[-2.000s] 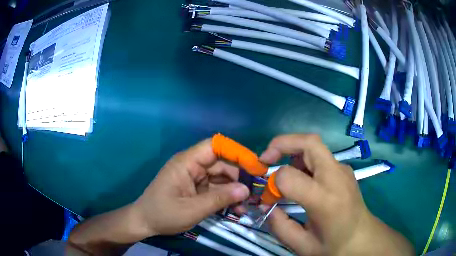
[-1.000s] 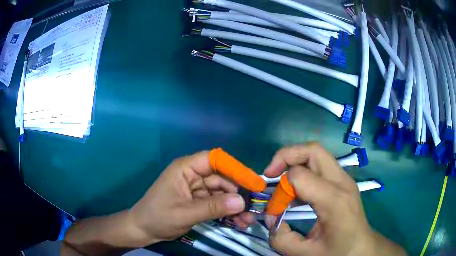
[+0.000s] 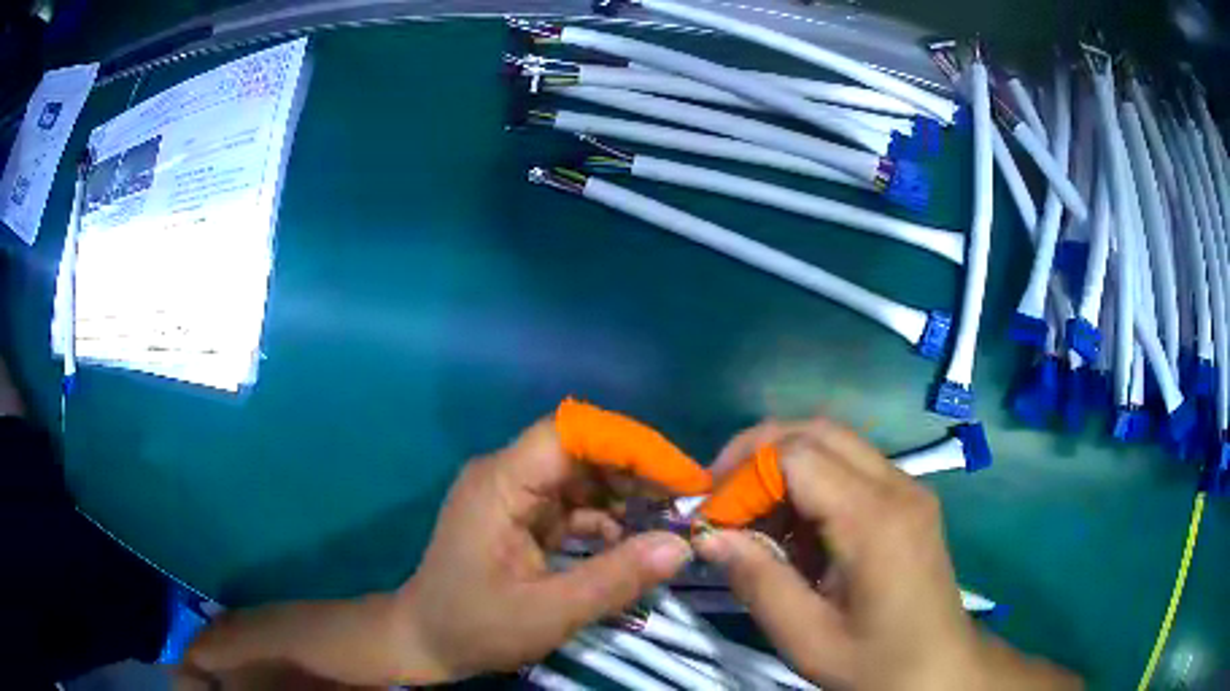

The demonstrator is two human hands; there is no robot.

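My left hand, with an orange cot on one finger, pinches a small dark connector housing, mostly hidden by the fingers. My right hand, also with an orange cot, closes its fingertips on the lead wires of a white-jacketed cable right beside the housing. The fingertips of both hands nearly touch. The wires and terminals are too covered and small to tell apart. The blue connector of a white cable shows to the right of my right hand; I cannot tell if it is the held one.
Unfinished white cables lie under my hands. A row of white cables lies at the back. A large cable pile with blue ends fills the right, above yellow tape. Instruction sheets lie at left.
My right fingertips have moved left against my left fingertips, covering the coloured wires seen between them before. The view has shifted slightly, so the cables at the back appear lower.
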